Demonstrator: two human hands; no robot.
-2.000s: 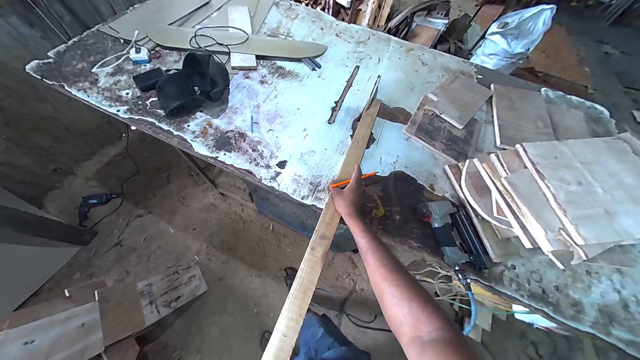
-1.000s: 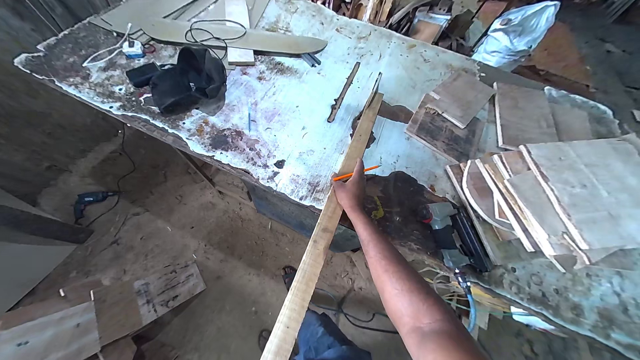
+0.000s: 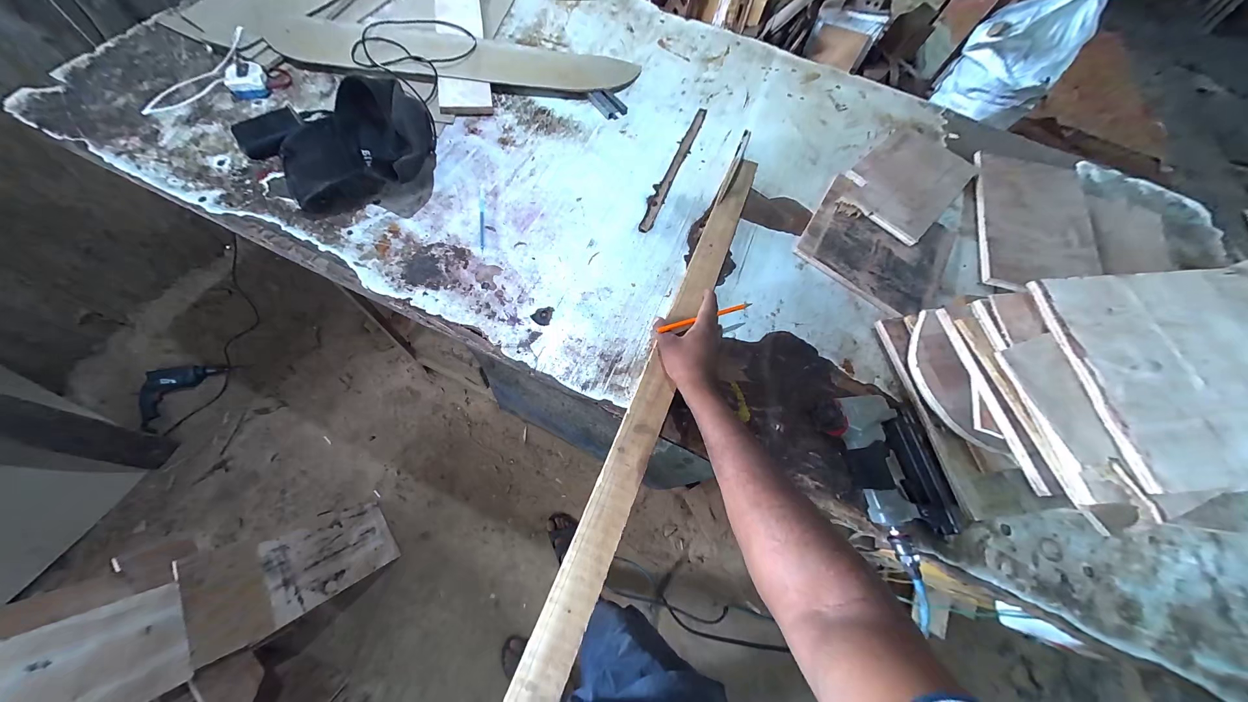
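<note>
My right hand is closed around a long, narrow wooden board, with an orange pencil also held in its fingers, lying across the board. The board slants from the lower middle of the view up onto the worktable; its far end lies against a thin strip. A dark, rough-edged strip of wood lies to the left of that end. My left hand is out of the view.
Plywood pieces are stacked at the right, beside a black air-powered tool with a blue hose. A black cap and a cable lie at the back left. A drill and panels are on the floor.
The orange pencil's tilt in my right hand has varied slightly. The hand stays on the board, and the board keeps about the same place on the table.
</note>
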